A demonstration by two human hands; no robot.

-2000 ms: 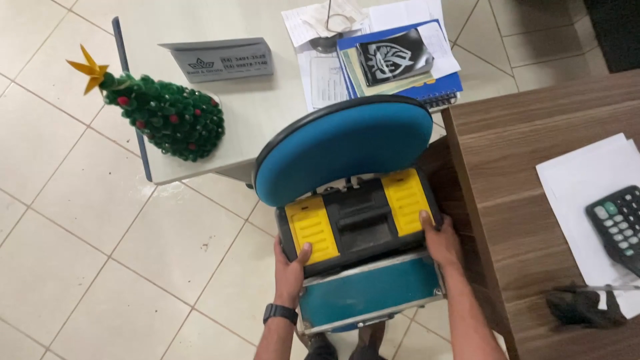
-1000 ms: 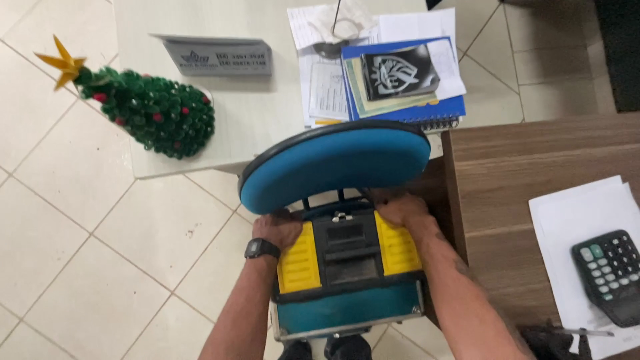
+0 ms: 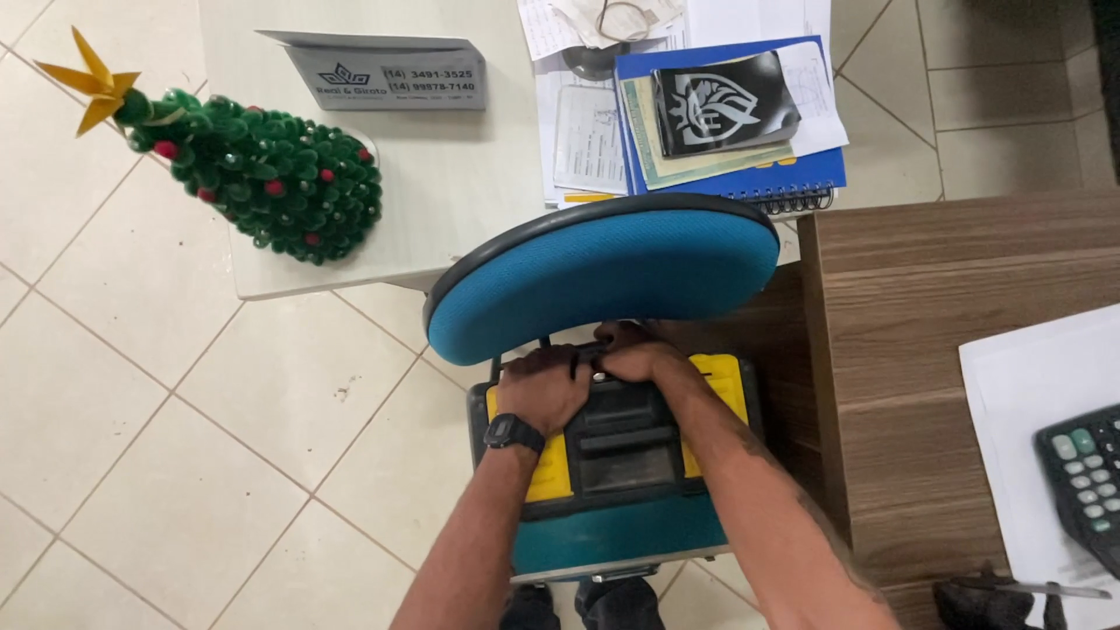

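A black toolbox with yellow lid panels (image 3: 623, 455) lies on a teal case with metal edges (image 3: 621, 535), in front of the blue backrest of a chair (image 3: 604, 271). My left hand (image 3: 544, 385), with a black watch on its wrist, rests on the toolbox's far edge at the left of the middle. Beside it my right hand (image 3: 632, 350) reaches to the same edge near a small metal latch. The fingers of both hands are partly hidden below the backrest, so their grip cannot be made out.
Behind the chair, a white table (image 3: 420, 175) bears a small artificial Christmas tree (image 3: 280, 179), a folded sign, papers and a blue spiral notebook (image 3: 822, 166). At right, a wooden desk (image 3: 919, 289) carries paper, a calculator (image 3: 1085, 481) and a pen on a dark object.
Both hands have moved from the toolbox's near sides to its far edge, and then inward, closer together by the latch.
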